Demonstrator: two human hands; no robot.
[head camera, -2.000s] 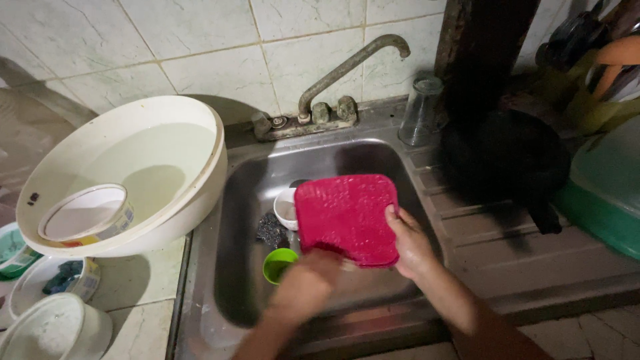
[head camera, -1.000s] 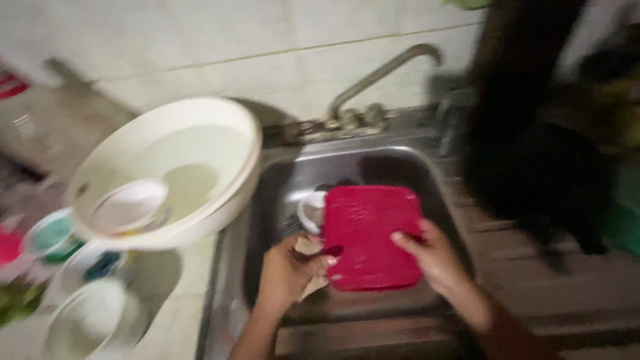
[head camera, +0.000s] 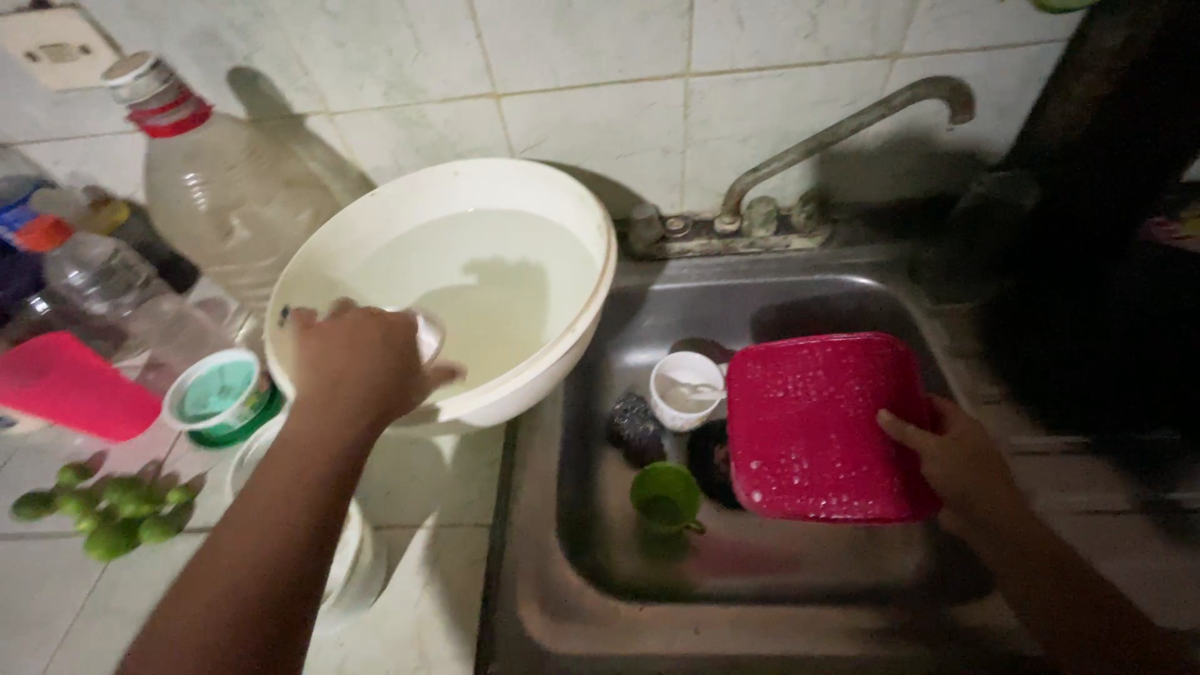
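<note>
My right hand (head camera: 947, 459) grips the right edge of a wet pink square plastic lid (head camera: 830, 427), tilted above the steel sink. My left hand (head camera: 361, 361) is over the near left rim of the large cream basin (head camera: 600, 281) of water, its fingers around a small white container (head camera: 428, 336), mostly hidden by the hand. In the sink, left of the lid, are a white cup (head camera: 687, 389) with a spoon handle in it, a dark scouring pad (head camera: 636, 429) and a green cup (head camera: 666, 497). A dark item is partly hidden by the lid.
A corroded faucet (head camera: 844, 136) stands behind the sink (head camera: 750, 609). Left of the basin are a large plastic bottle (head camera: 230, 187), smaller bottles (head camera: 103, 272), a pink cup (head camera: 75, 384), a tub with green contents (head camera: 216, 389) and green limes (head camera: 117, 506). White containers sit beneath my left forearm.
My left hand has moved from the lid's lower left edge over to the basin. My right hand still holds the lid above the sink. The view has shifted left.
</note>
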